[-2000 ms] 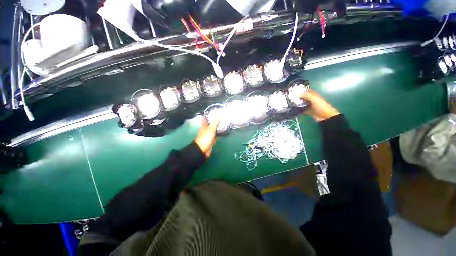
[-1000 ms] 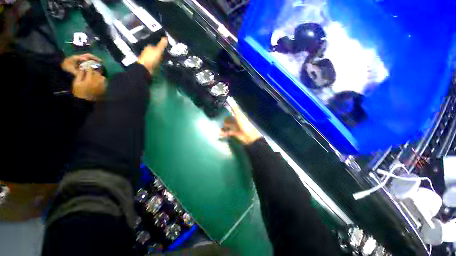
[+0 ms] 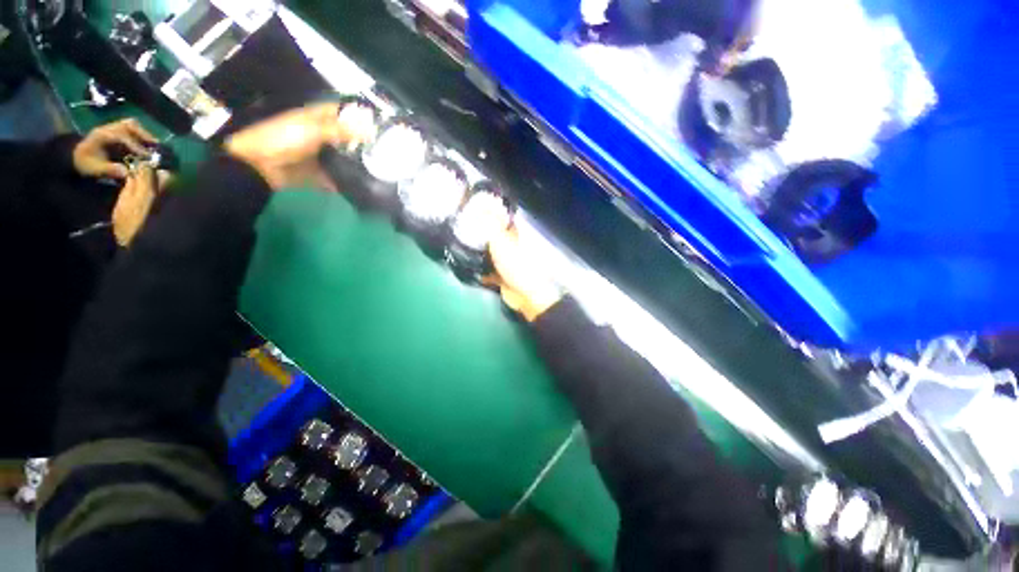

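A short row of round black camera modules with bright silvery faces (image 3: 434, 190) lies along the far side of the green bench mat. My left hand (image 3: 285, 143) is blurred, with its fingers at the row's far left end. My right hand (image 3: 522, 272) is at the other end, its fingers against the last module. The row is held between both hands. The undersides of the modules and some fingertips are hidden.
Another person's hands (image 3: 132, 184) work on a small part at left. A blue bin (image 3: 670, 184) with black parts is at upper right. A blue crate (image 3: 274, 419) of modules is below the bench. More modules (image 3: 838, 516) and white housings (image 3: 972, 408) are at lower right.
The view has turned left since the earliest frame. Since the last one, my right hand has closed in on the row's near end, and my left hand has come against its far end.
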